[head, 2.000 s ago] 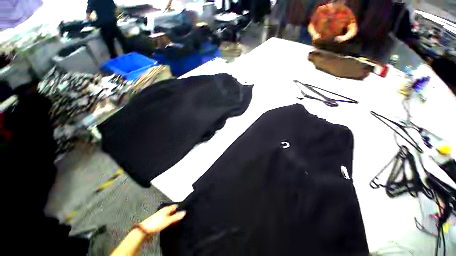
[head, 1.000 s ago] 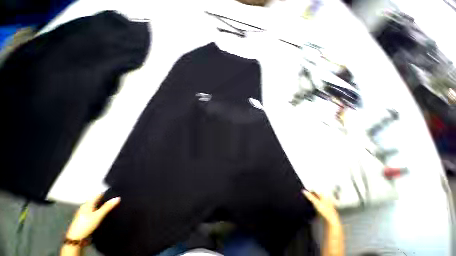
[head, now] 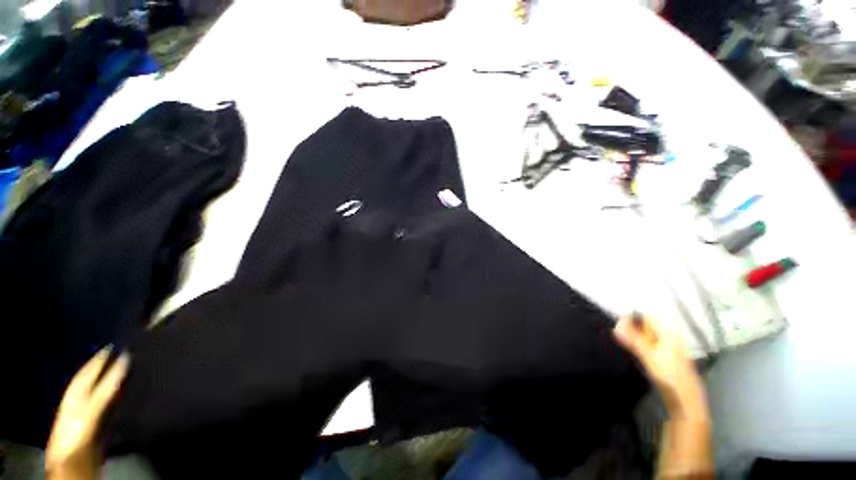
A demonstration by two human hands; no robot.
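Black trousers [head: 375, 281] lie on the white table with the narrow waist at the far end and two broad legs spread apart at the near edge. A pale loop [head: 349, 207] and a white label [head: 450, 198] lie on them. My left hand [head: 86, 412] is at the outer side of the left leg, its fingers against the cloth. My right hand [head: 657, 352] grips the outer edge of the right leg, with fingers bent. The hems hang partly over the table edge.
Second black trousers [head: 103, 216] lie at the left. A hanger [head: 387, 71] lies beyond the waist. More black hangers [head: 544, 145], a black hair dryer or heat gun [head: 621, 138], a spray gun [head: 723, 175], and red [head: 771, 273] and green spools [head: 744, 237] lie at the right.
My hands have moved apart, and the trouser legs are spread wider, with a gap between them. The view has turned down and right from the earliest frame; my right hand has come into view.
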